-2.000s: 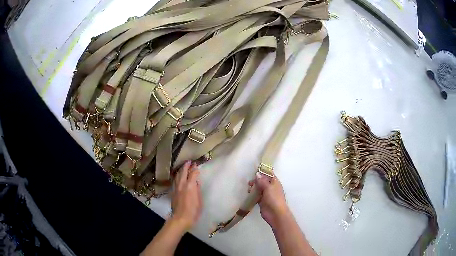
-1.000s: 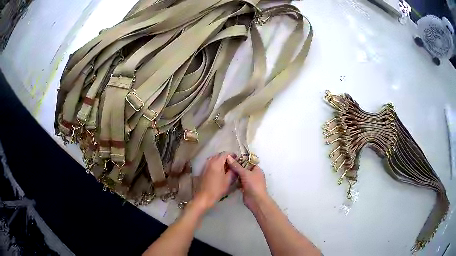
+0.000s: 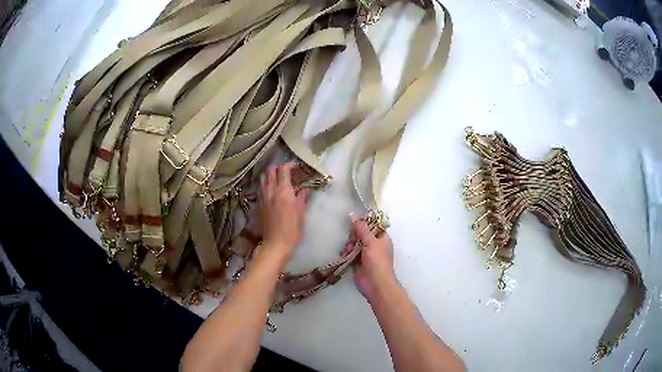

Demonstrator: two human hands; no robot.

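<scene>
A tangled heap of khaki bag straps point(image 3: 196, 94) covers the left and middle of the table, with gold snap hooks point(image 3: 145, 258) at its near-left edge. My right hand point(image 3: 374, 258) is closed on a few bag straps at their gold slide adjusters point(image 3: 376, 220). Their hook ends point(image 3: 316, 280) run down to the left, behind my left forearm. My left hand point(image 3: 282, 207) lies at the heap's right edge, fingers on or beside a strap end with a reddish-brown tab point(image 3: 308, 176). Its fingertips are partly hidden, so its hold is unclear.
A neat edge-on stack of straps point(image 3: 533, 185) lies to the right, gold hooks facing left, its tail point(image 3: 620, 320) bending towards the near edge. A small desk fan point(image 3: 630, 51) stands at the far right. Clear plastic scraps point(image 3: 499, 299) lie below the stack. A dark floor borders the table's left.
My hands came together at the straps, then parted. My left hand moved up and left to the heap's edge. My right hand stays on the gathered straps. The view shifted slightly.
</scene>
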